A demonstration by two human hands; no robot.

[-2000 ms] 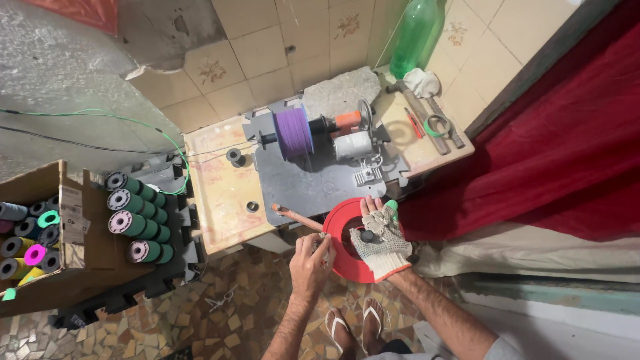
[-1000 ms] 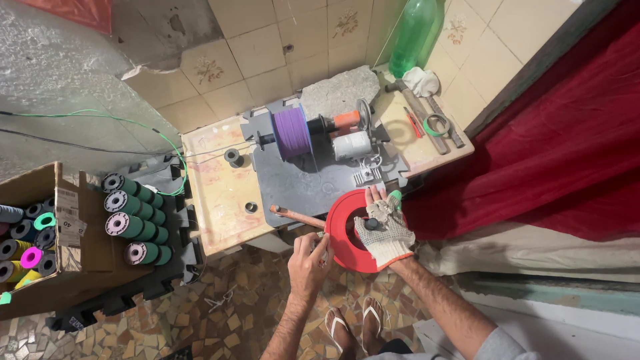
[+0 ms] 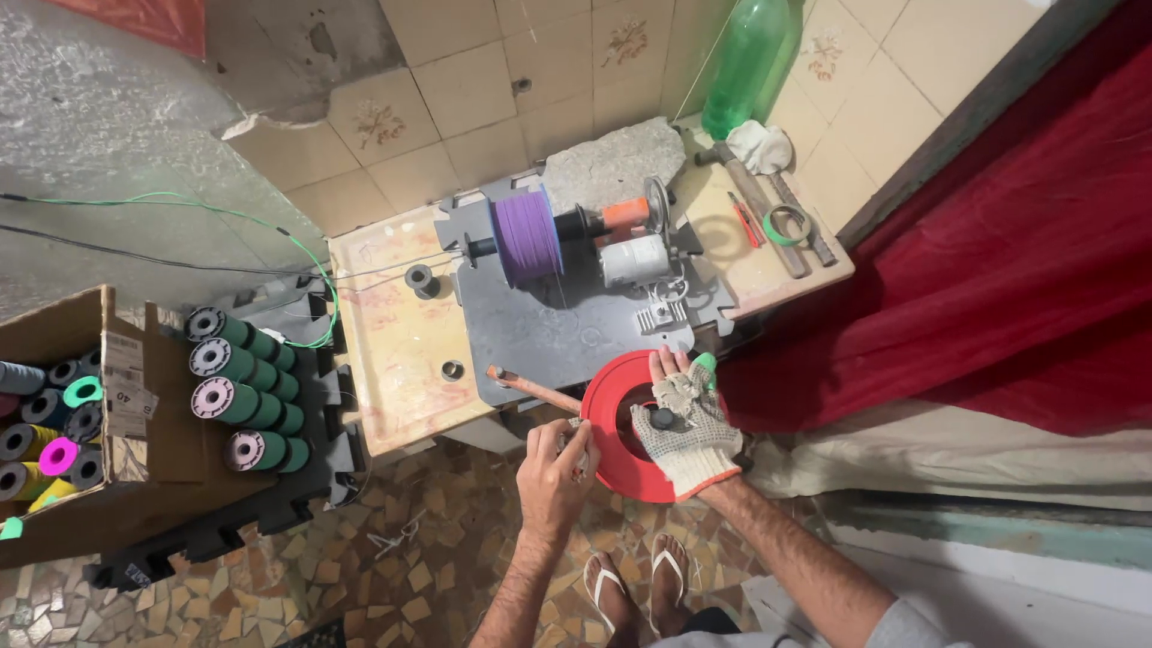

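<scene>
A red ring-shaped disc (image 3: 601,450) stands out from the table's front edge, beside an orange-brown rod (image 3: 531,389). My right hand (image 3: 688,423), in a worn knitted glove with bare fingertips, lies spread over the disc's right side, around a dark knob (image 3: 661,418). My bare left hand (image 3: 556,468) is at the disc's left rim with thumb and fingers pinched together; whether something thin is between them cannot be seen. Behind, a spool of purple line (image 3: 526,236) sits on a black shaft next to an orange part (image 3: 625,214) and a white motor (image 3: 634,261).
Green spools (image 3: 238,402) stand stacked at the left by a cardboard box (image 3: 171,432) of coloured spools. Small black spools (image 3: 421,281) are on the table. A hammer (image 3: 760,211), red cutter (image 3: 745,221), green tape roll (image 3: 786,225), stone slab (image 3: 616,166) and green bottle (image 3: 742,67) lie behind.
My gloved right hand has shifted slightly over the red disc. My left hand stays at the disc's left rim.
</scene>
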